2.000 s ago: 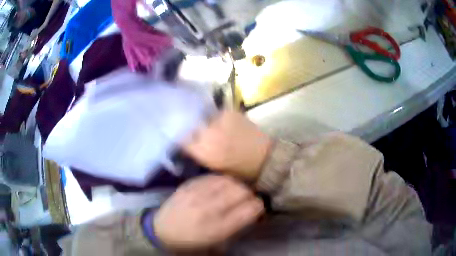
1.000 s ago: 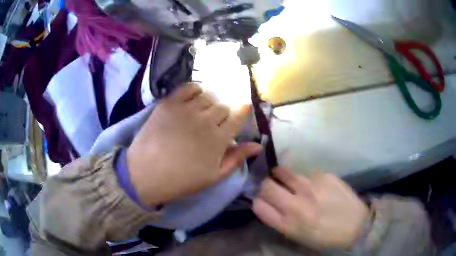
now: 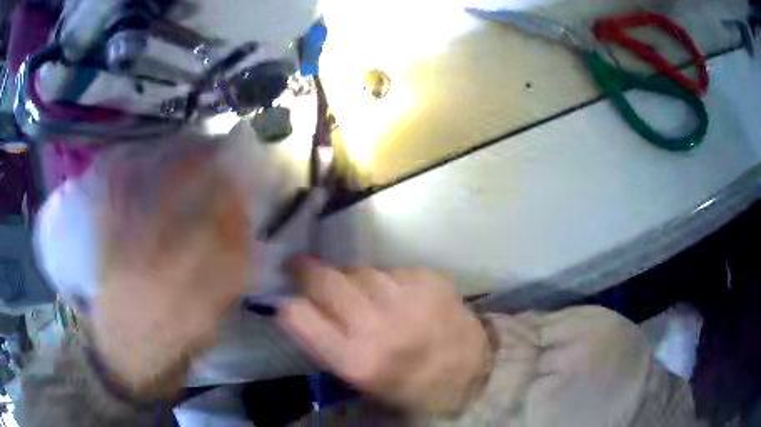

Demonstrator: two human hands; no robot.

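Observation:
The pale lilac-grey cloth (image 3: 288, 250) lies in front of the needle area, partly hidden by my hands. A narrow dark maroon strip (image 3: 320, 125) runs from it towards the sewing machine's metal parts (image 3: 250, 87). My left hand (image 3: 171, 250), badly blurred, is over the cloth at the left; its fingers and grip cannot be made out. My right hand (image 3: 392, 329) is at the cloth's near right edge, with thumb and forefinger closed on it.
Scissors with red and green handles (image 3: 647, 87) lie on the white machine table (image 3: 517, 217) at the right. The table's rounded grey edge curves along the lower right. Pink tassel (image 3: 71, 158) hangs at the left.
The view has shifted, so the table fills more of the right side. My left hand is farther left from the needle area and more blurred. My right hand remains at the cloth's near edge.

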